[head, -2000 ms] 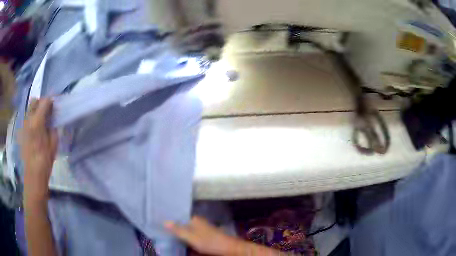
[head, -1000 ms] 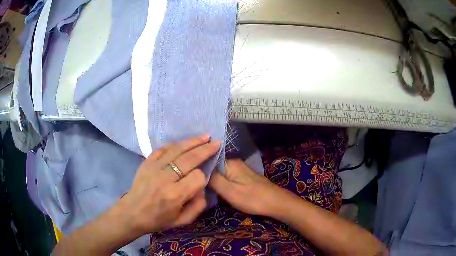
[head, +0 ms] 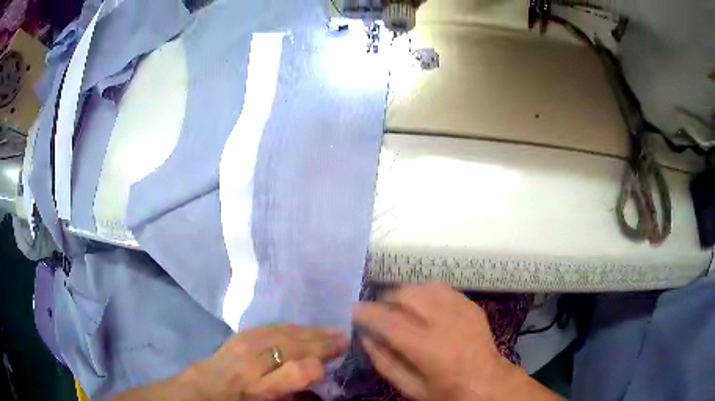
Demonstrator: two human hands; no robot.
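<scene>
A light blue garment panel (head: 321, 157) lies over the left part of the white machine bed and hangs over its front edge. A white interfacing strip (head: 239, 172) runs down it. The presser foot and needle area (head: 375, 37) is under a bright lamp at the top, at the panel's far end. My left hand (head: 286, 360), with a ring, holds the panel's near end at the bottom. My right hand (head: 427, 337) is blurred and touches the panel's right edge beside it; a dark edge shows between the hands. Its fingertips are unclear.
Dark scissors (head: 644, 196) lie on the bed at the right. A ruler scale (head: 549, 272) runs along the front edge. More blue pieces (head: 141, 305) hang at the left, and blue cloth (head: 658, 337) hangs at the lower right. Patterned clothing shows below the table.
The view first dropped toward the table front, then rose slightly, showing the needle area again. Both hands came together at the panel's near right edge. The white strip now faces up.
</scene>
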